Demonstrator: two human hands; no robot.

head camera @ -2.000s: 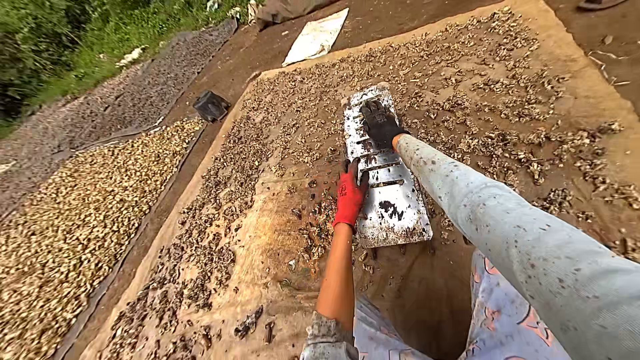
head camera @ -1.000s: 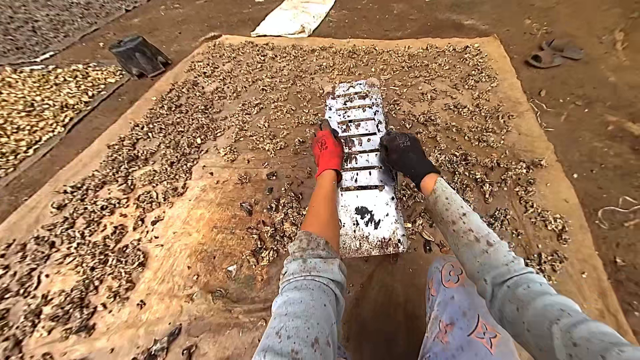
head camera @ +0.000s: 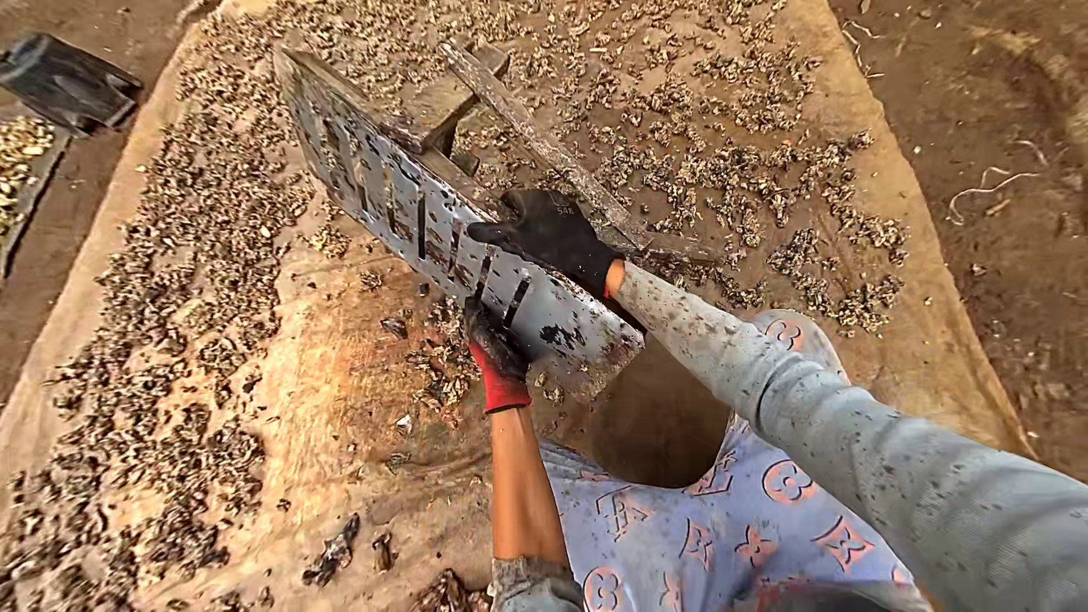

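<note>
A long slotted metal plate [head camera: 442,229] on a wooden frame [head camera: 544,144] is tilted on its side in front of me, its slotted face toward the lower left and wooden legs showing behind. My left hand [head camera: 497,353], in a red glove with dark, dirty fingers, grips the plate's lower edge near the slots. My right hand [head camera: 552,238], in a black glove, holds the upper edge, thumb on the metal face; its other fingers are partly hidden. Small brownish pieces [head camera: 195,280] of unclear kind lie scattered on the tan cloth sheet [head camera: 314,425] around and below the frame.
A black container [head camera: 72,81] lies at the upper left, beyond the sheet. Pale pieces [head camera: 21,161] lie on another sheet at the left edge. Bare soil [head camera: 1011,280] with bits of string [head camera: 990,187] borders the sheet on the right. My patterned trouser legs are close below the plate.
The slotted plate lay face up a second ago; it is now tipped on its side, with its wooden legs in view. Both hands have shifted to its edges.
</note>
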